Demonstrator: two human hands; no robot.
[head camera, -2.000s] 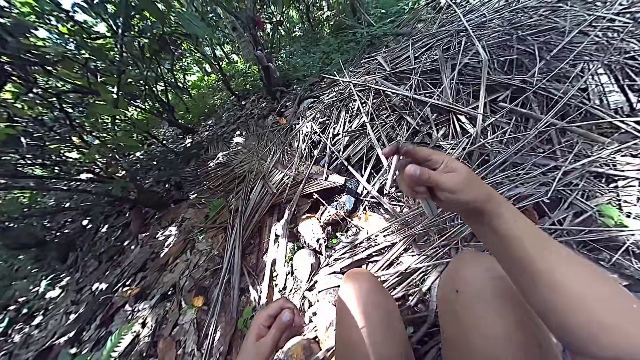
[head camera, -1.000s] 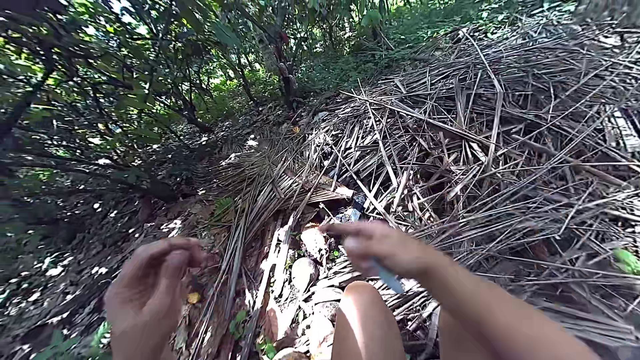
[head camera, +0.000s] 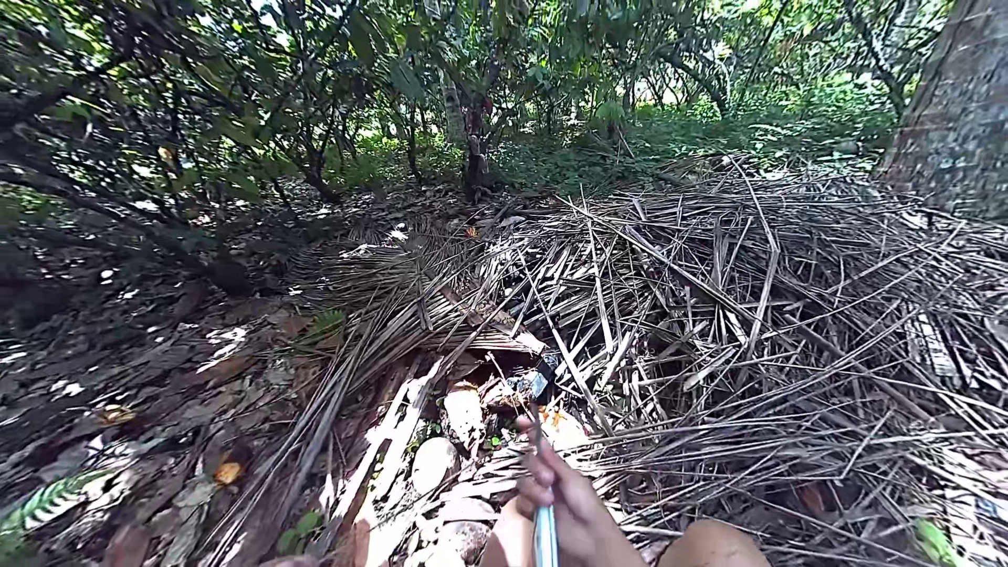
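My right hand (head camera: 563, 492) is low in the middle, closed around a slim knife-like tool (head camera: 545, 535). A pale blue part of it comes out below the fist and a narrow dark part points up and away. Just beyond the tip lie a shiny bluish-silver object (head camera: 529, 383), too unclear to name, and orange-and-white matter (head camera: 561, 429). Left of these are a pale elongated piece (head camera: 465, 411) and a rounded, stone-like object (head camera: 434, 465). Only a blurred sliver of my left hand (head camera: 290, 561) shows at the bottom edge; its fingers are hidden.
Dry palm fronds (head camera: 709, 315) are heaped ahead and to the right. Leaf litter (head camera: 157, 394) covers the ground at left. A thick tree trunk (head camera: 957, 118) stands at upper right, with leafy shrubs behind. My bare knees (head camera: 713, 545) are at the bottom edge.
My left hand, raised at the left one second ago, has dropped almost out of view. My right hand has moved lower, and its tool now points forward. The view has tilted up.
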